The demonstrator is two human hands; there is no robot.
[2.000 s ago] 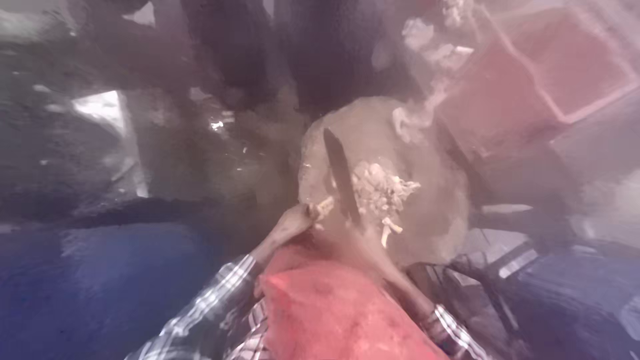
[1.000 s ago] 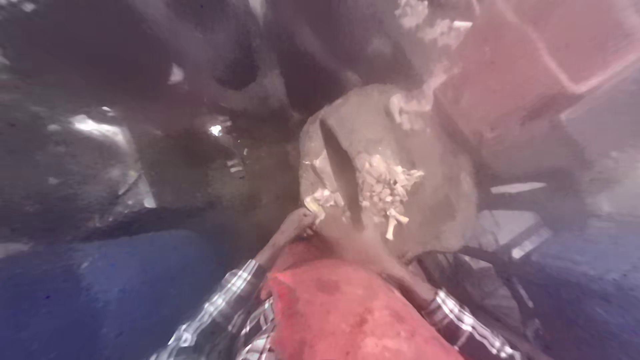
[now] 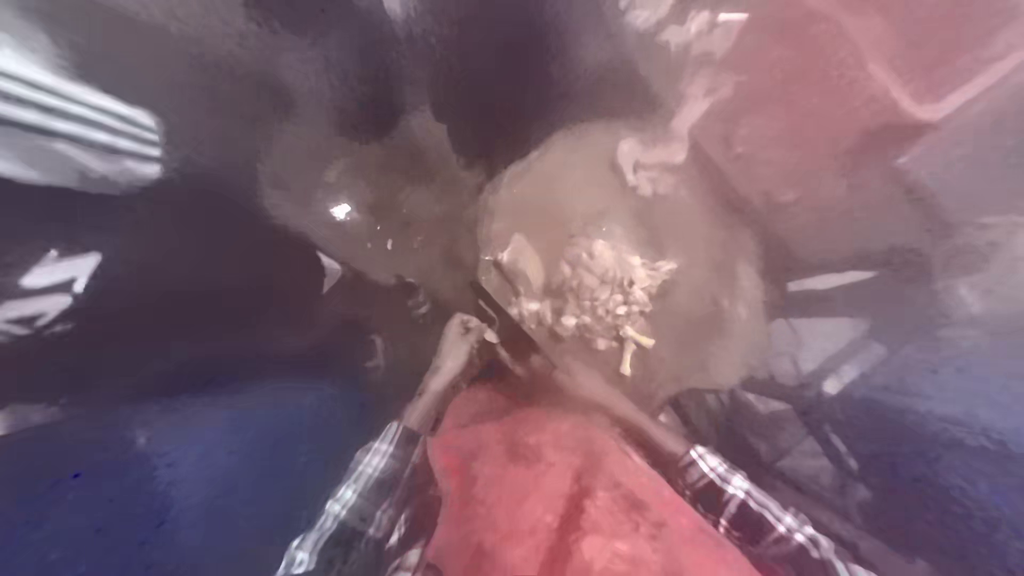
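Observation:
A large knife with a dark blade lies low in my right hand, its blade pointing up and left near the edge of a round chopping block. Just left of the blade, my left hand pinches a small pale piece, too blurred to name. A heap of chopped pale pieces, apparently meat, sits mid-block, with a yellowish bony piece at its lower edge. A larger pale piece rests left of the heap.
Pale, apparently raw pieces lie at the block's far edge. A red plastic crate stands at the upper right. Blue surfaces flank me on both sides, and a red cloth or apron covers my lap.
The knife blade has moved from over the block, beside the heap, to the block's near left edge, tilted further left. A larger pale piece now shows left of the heap.

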